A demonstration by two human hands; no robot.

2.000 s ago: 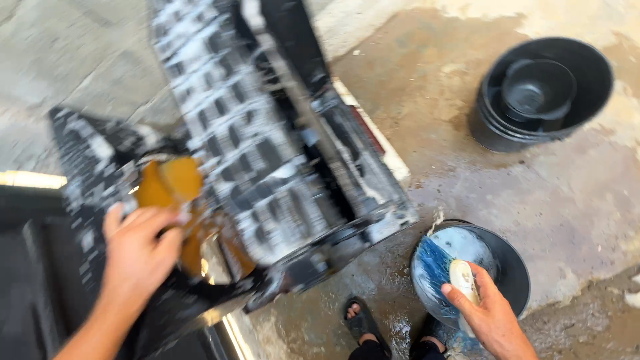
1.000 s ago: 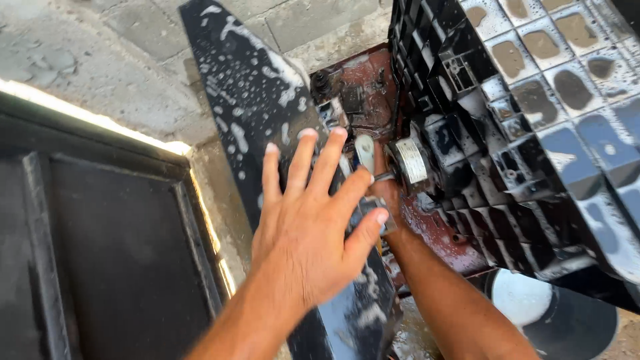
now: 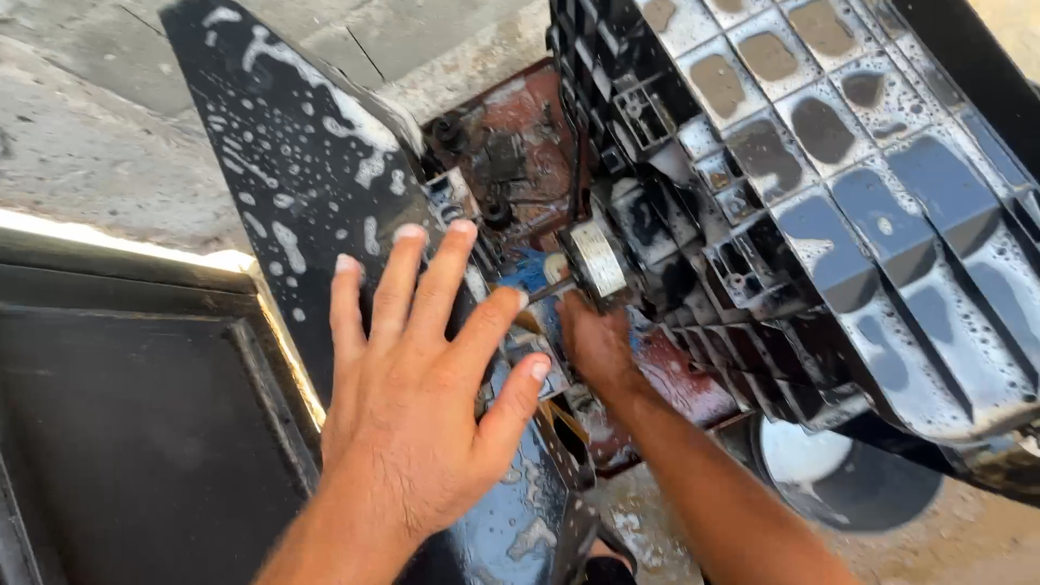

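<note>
My left hand (image 3: 414,390) lies spread over a soapy black panel (image 3: 284,146), its fingertips near a metal rod. My right hand (image 3: 597,333) reaches under a motor-like cylinder with a label (image 3: 600,260) and holds a brush with blue bristles (image 3: 528,270), partly hidden by the hand and the rod. The bristles are down between the black panel and a large ribbed black plastic housing (image 3: 821,122) covered in suds. Beneath both is a wet reddish-brown metal base (image 3: 520,138).
A black bucket (image 3: 886,487) with white suds stands below the housing at lower right. A dark metal door or panel (image 3: 138,439) is at lower left. A concrete block wall (image 3: 325,41) runs behind. A sandaled foot (image 3: 609,552) shows at the bottom.
Two seconds ago my right hand held the brush at the bucket; now it is inside the machine. My left hand has moved from a yellowish part to the black panel. The view has shifted greatly.
</note>
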